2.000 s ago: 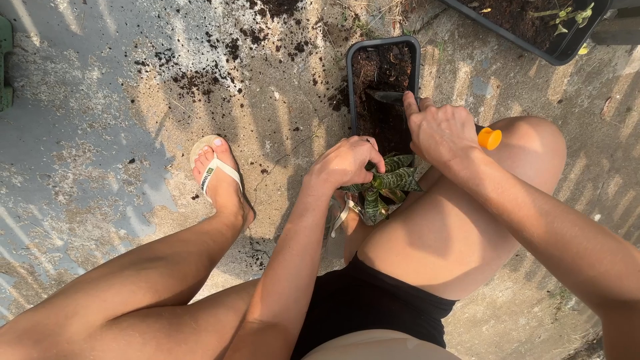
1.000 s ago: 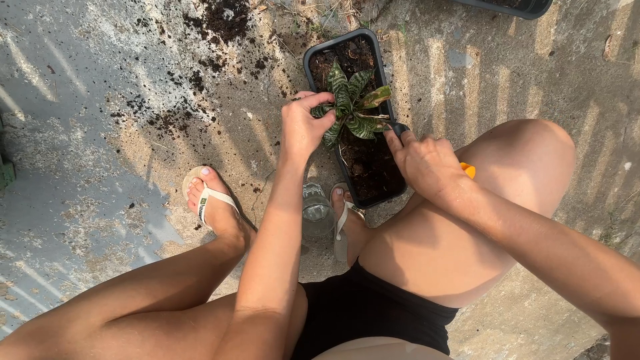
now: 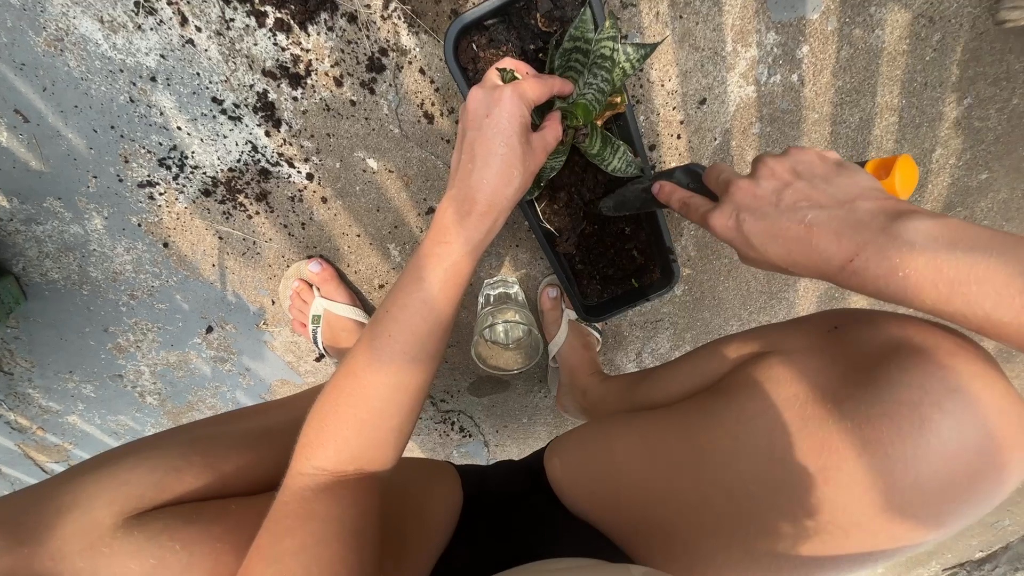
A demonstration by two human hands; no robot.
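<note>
A snake plant with dark banded leaves [image 3: 596, 76] stands over the soil in a black plastic planter [image 3: 676, 276]. My left hand [image 3: 508, 120] pinches it low among the leaves with thumb and fingers; the exact grip is partly hidden. In my right hand [image 3: 792, 208] is a small trowel with a black blade [image 3: 636, 196] and an orange handle end [image 3: 896, 174]. The blade crosses the planter's right rim, its tip at the dark soil [image 3: 600, 240] just below the plant. My right index finger lies along the blade's neck.
A clear glass [image 3: 506, 328] rests on the concrete between my feet, which wear flip-flops [image 3: 320, 320]. Loose soil [image 3: 264, 112] is scattered left of the planter. A green object [image 3: 10, 296] shows at the left edge. My knees flank the working area.
Two seconds ago the plant was at the planter's near end; now it is farther up the planter, with my left hand at it. The trowel blade is now below the plant. The view has shifted.
</note>
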